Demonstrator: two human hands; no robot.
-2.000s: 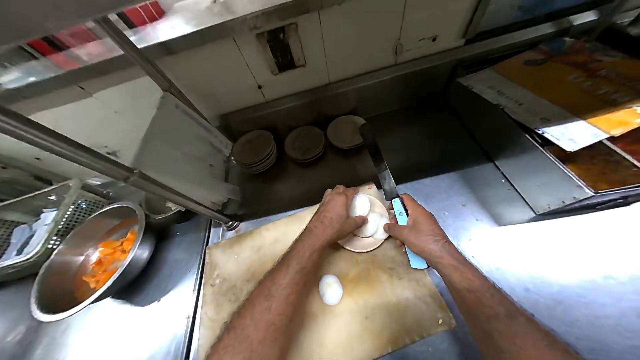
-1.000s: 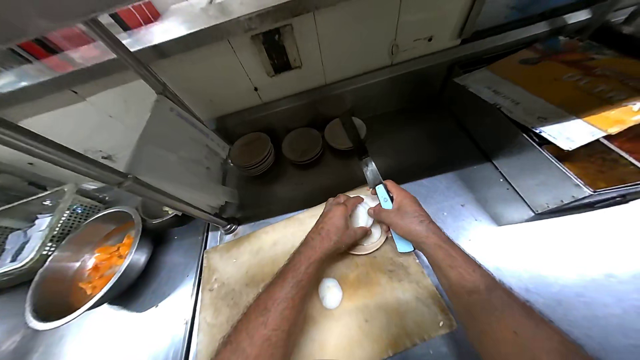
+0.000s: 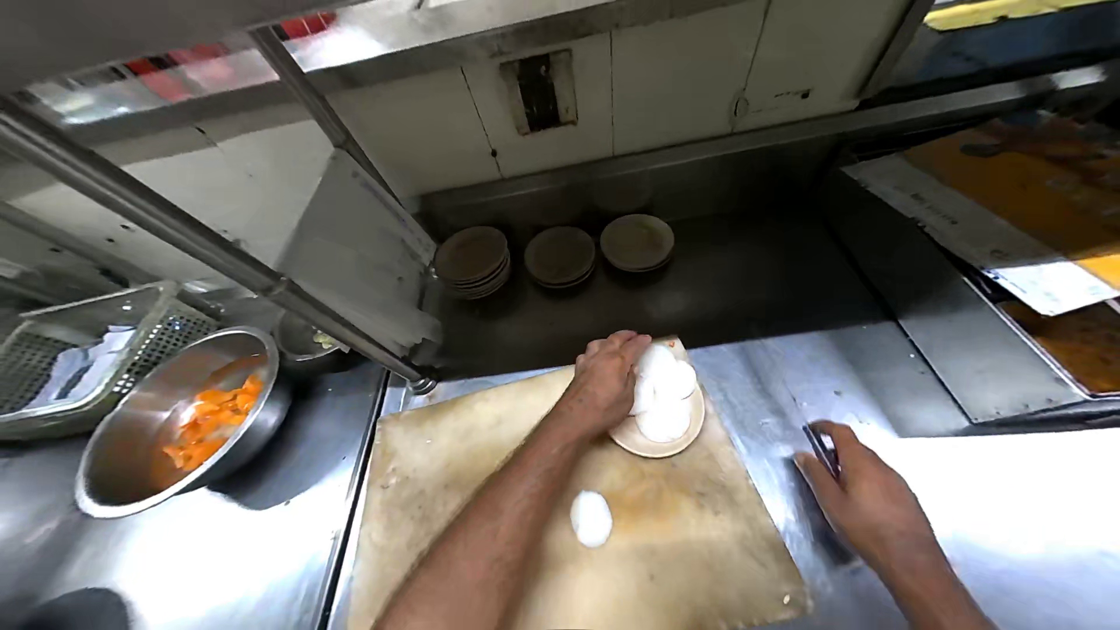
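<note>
My left hand (image 3: 612, 381) rests against the left side of several white, egg-shaped pieces (image 3: 665, 416), which look like peeled boiled eggs. They are piled on a small round plate (image 3: 654, 448) at the upper right of a worn cutting board (image 3: 437, 490). One more white egg (image 3: 591, 519) lies on the board, nearer to me. My right hand (image 3: 862, 499) is off the board, over the steel counter at the right. A dark thin object (image 3: 824, 451) shows between its thumb and fingers; blur hides what it is. The blue-handled knife cannot be made out.
Three stacks of small plates (image 3: 472, 255) stand at the back. To the left are a steel bowl (image 3: 103, 477) with orange pieces and a plastic basket (image 3: 162, 306) with pale items. A metal shelf post (image 3: 306, 297) slants near the board. Cardboard (image 3: 989, 227) lies on equipment at the right.
My right hand has moved from the plate to the right, over the counter. The blue-handled knife it held is no longer recognisable. My left hand is still at the plate, where more white pieces now show.
</note>
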